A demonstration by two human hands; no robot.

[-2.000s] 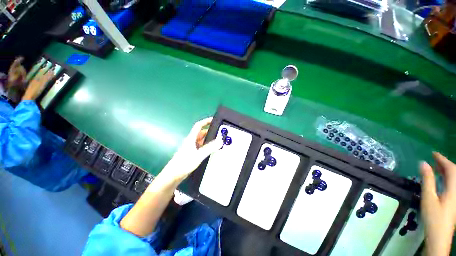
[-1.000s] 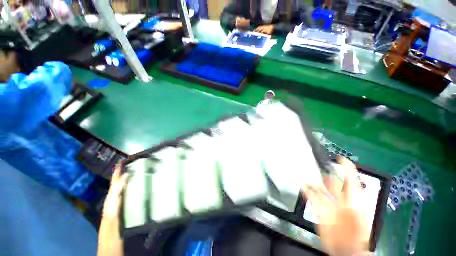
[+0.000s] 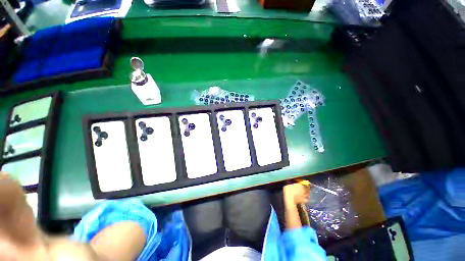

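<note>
A black foam tray [image 3: 191, 187] lies on the green bench in front of me, with one white phone back cover [image 3: 200, 148] in each of its slots. Each cover has a dark camera cluster [image 3: 146, 131] near its top left corner. My left hand [image 3: 30, 229] is large, blurred and cut off at the lower left, beside a second tray [image 3: 47, 148] of pale green covers; its fingers are unclear. My right hand [image 3: 294, 196] is small, below the bench edge, closed on a yellow-handled tool [image 3: 303, 182].
A white bottle [image 3: 146, 90] with its lid open stands behind the tray. Carrier film strips [image 3: 301, 103] with dark rings lie to the right. A carton [image 3: 364, 201] of clear film is below the bench edge. A blue-lined tray [image 3: 63, 51] is far left. Black fabric [image 3: 408, 86] hangs at right.
The tray of covers that both hands held tilted is out of my right hand, and a tray stands at the left. A full tray is uncovered in front. My right hand has moved below the bench edge.
</note>
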